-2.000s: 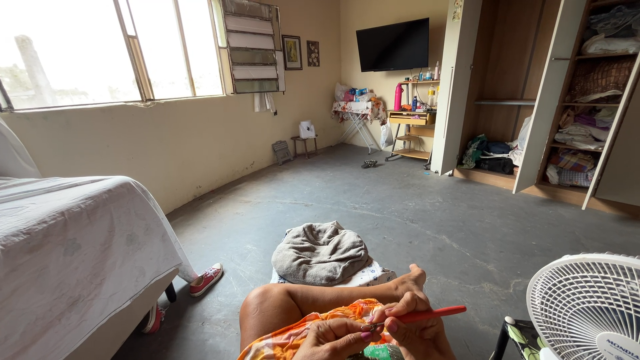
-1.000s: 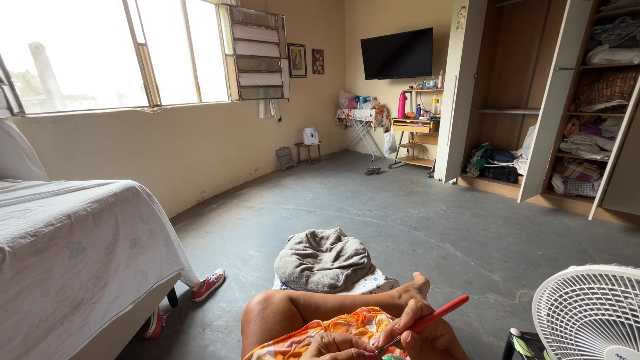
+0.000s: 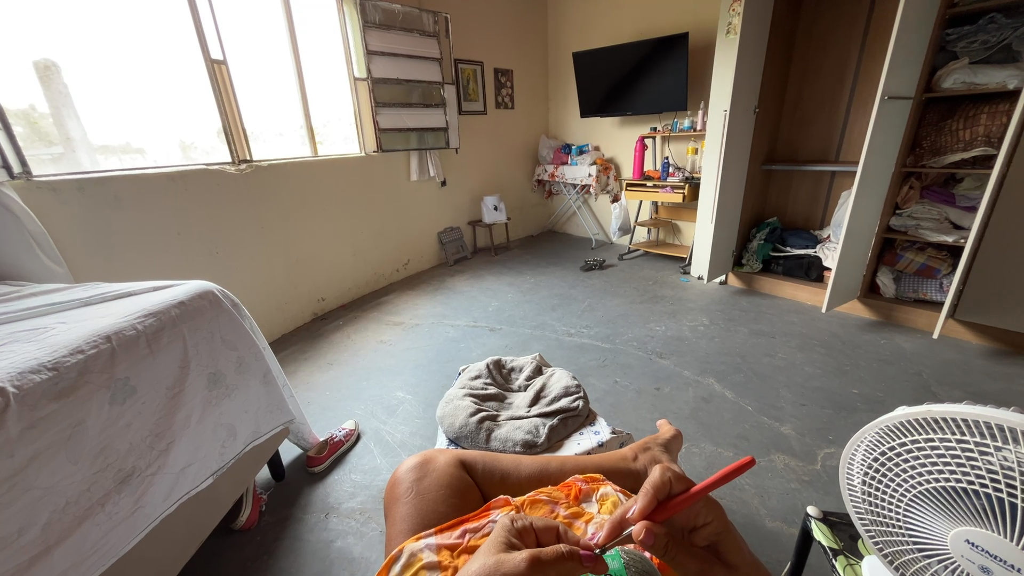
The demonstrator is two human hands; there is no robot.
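My right hand (image 3: pixel 668 512) grips a slim tool with a red handle (image 3: pixel 704 486), its thin metal shaft pointing down to the left; it looks like a crochet hook. The tip meets the fingertips of my left hand (image 3: pixel 532 548), which are pinched together, on what I cannot make out. Just below both hands, at the bottom edge, a green and grey item (image 3: pixel 628 562) shows in part, perhaps a ball of yarn with a label. Orange patterned cloth (image 3: pixel 496 524) covers my lap beneath the hands.
A grey cushion (image 3: pixel 516 404) lies on patterned cloth beyond my bent leg. At the right stands a white fan (image 3: pixel 936 480) beside a small dark-framed stand. A bed with a white sheet (image 3: pixel 136 400) is at the left, a red sneaker (image 3: pixel 333 446) by it. Open wardrobes stand farther back.
The red-handled tool and my right hand have shifted a little, and the tool slants more steeply than two seconds ago. Both hands stay close together.
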